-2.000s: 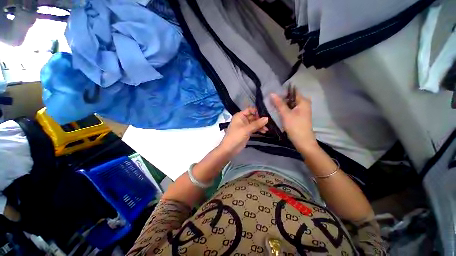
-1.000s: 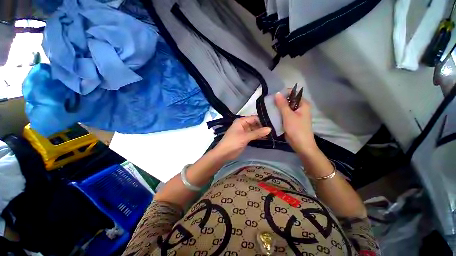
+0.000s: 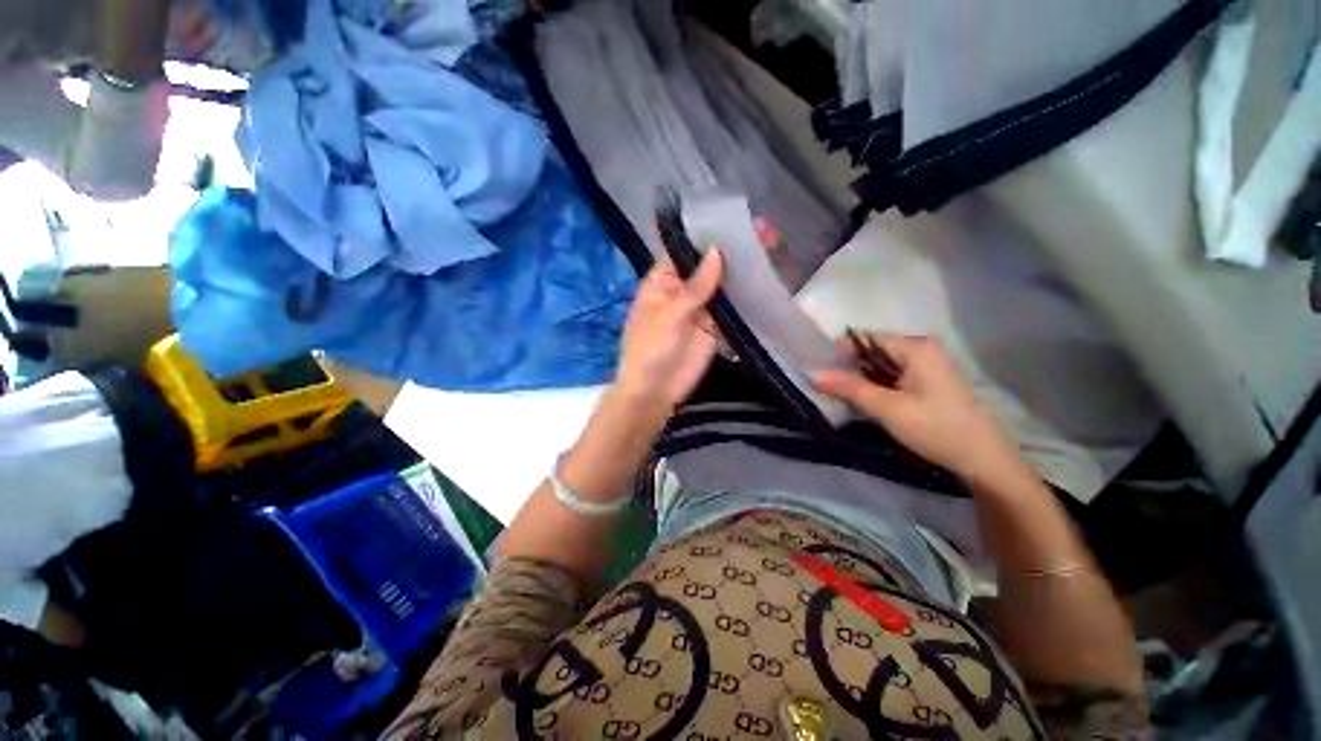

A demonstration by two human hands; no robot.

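Note:
A grey fabric piece (image 3: 768,297) with a black edge lies slantwise between my hands over my lap. My left hand (image 3: 671,330) grips its upper left part at the black edge. My right hand (image 3: 920,398) pinches its lower right end and also holds small dark thread snips (image 3: 872,356) in the palm, points up. Long grey panels with black borders (image 3: 623,109) lie beyond my left hand. More grey and black pieces lie across my lap.
Light blue fabric pieces (image 3: 391,145) lie on a blue plastic sheet (image 3: 435,326) at left. A yellow crate (image 3: 239,413) and blue basket (image 3: 384,557) stand lower left. Grey stacked panels (image 3: 985,87) and a white strip (image 3: 1239,159) lie upper right. A person's arm (image 3: 131,116) shows upper left.
My left hand has moved up along the grey piece and my right hand down and right. The piece is now stretched between them. The snips stay in my right hand.

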